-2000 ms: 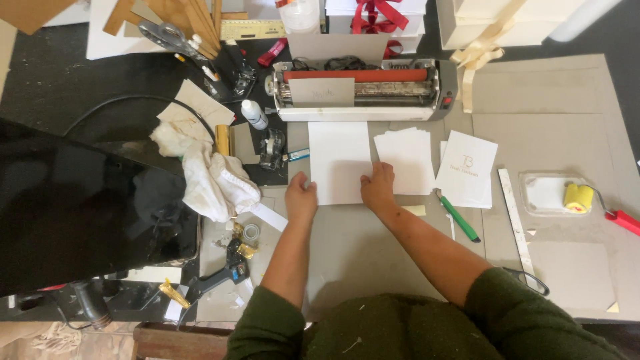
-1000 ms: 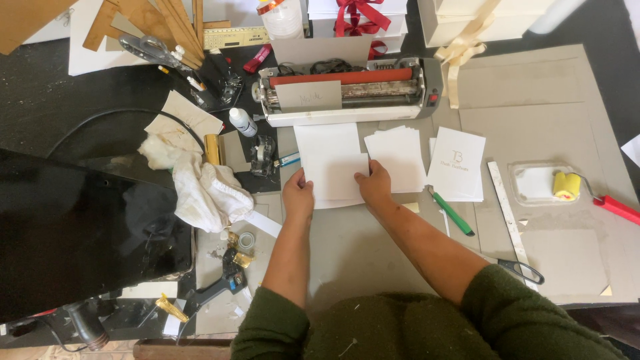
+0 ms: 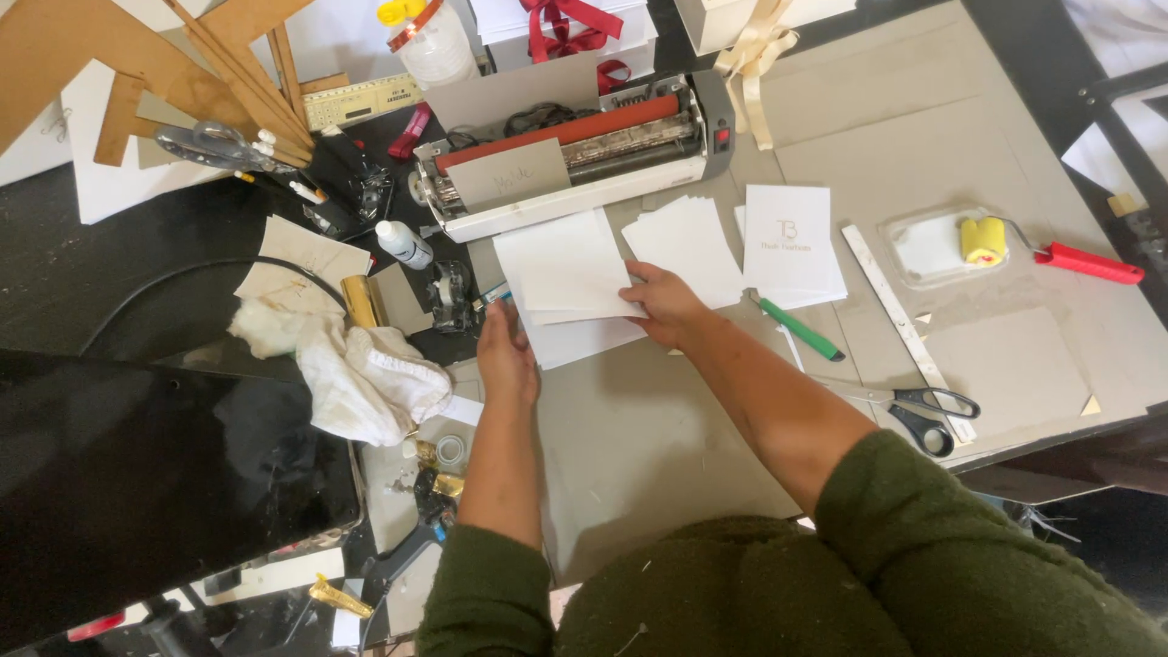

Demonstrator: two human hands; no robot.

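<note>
White paper sheets (image 3: 575,269) lie in front of a roller machine (image 3: 584,151) with a red roller. My right hand (image 3: 664,301) grips the right edge of the upper sheets, thumb on top, and they sit at an angle over a larger white sheet. At the lower left edge of that stack, my left hand (image 3: 507,351) is upright with its fingers loosely together; whether it touches the paper is unclear. More white sheets (image 3: 689,246) are fanned out to the right, beside printed white cards (image 3: 789,239). A green utility knife (image 3: 801,329) lies below the cards.
Scissors (image 3: 922,420) and a white strip (image 3: 903,328) lie to the right, near a yellow paint roller (image 3: 984,241) on a plastic tray. On the left are a white cloth (image 3: 365,374), a tape dispenser (image 3: 452,297), a small bottle (image 3: 403,245) and a black panel (image 3: 173,465).
The upper sheets, which lay nearly flush with the stack, are now turned and shifted against the larger sheet beneath. My left hand has come away from its grip at the lower left edge.
</note>
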